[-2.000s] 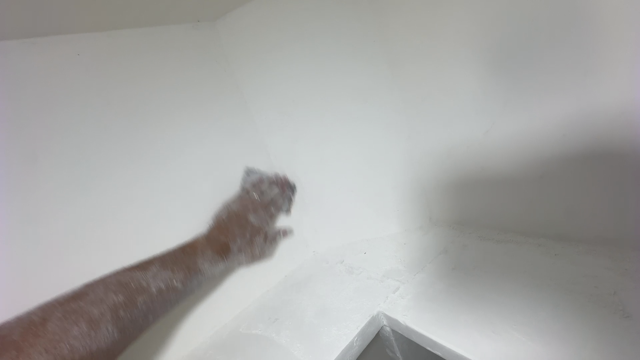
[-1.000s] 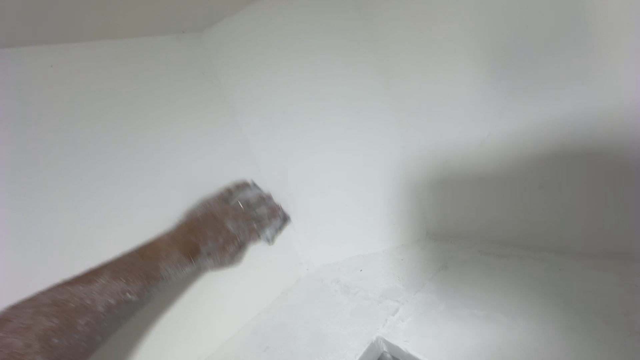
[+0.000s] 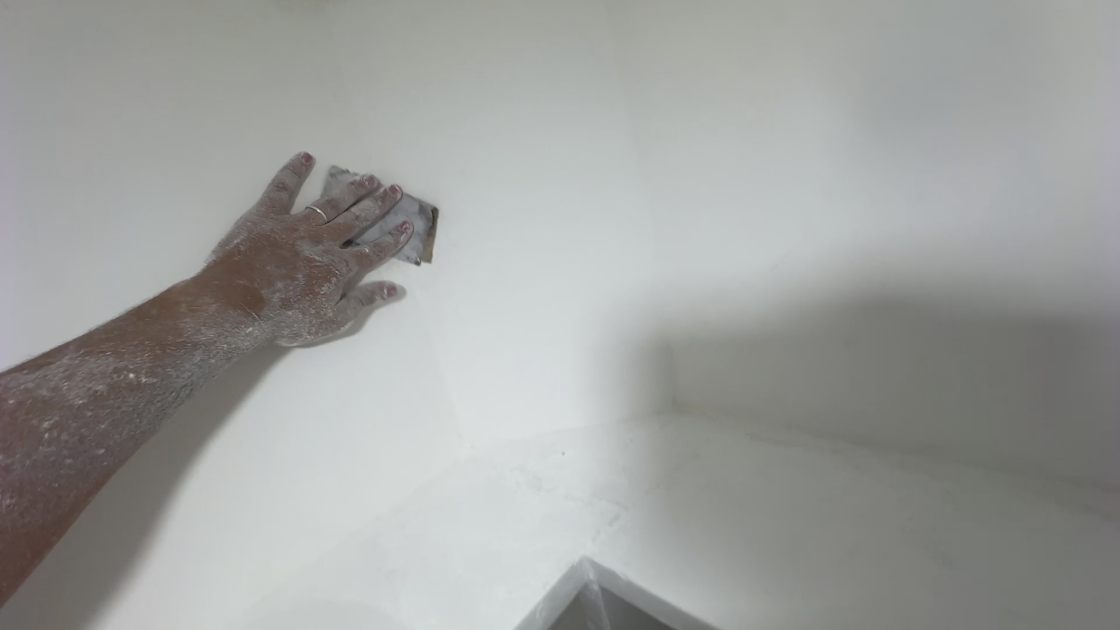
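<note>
My left hand (image 3: 302, 258), dusted with white powder and wearing a ring, is pressed palm-down on the white wall (image 3: 534, 262). Its middle fingers lie over a folded, dusty grey sheet (image 3: 394, 223) that looks like sandpaper, holding it flat on the wall; a brown edge shows at its right side. The little finger is spread to the upper left of the sheet, and the thumb rests below it. My right hand is out of view.
Faint corner lines run down the wall to a white, scuffed surface (image 3: 560, 499). At the bottom edge stands the grey-white corner of a frame (image 3: 588, 573) around a recess. A broad shadow falls over the right side.
My left hand, blurred and more closed in the earlier frames, is now spread over the sheet on the wall, higher in the view.
</note>
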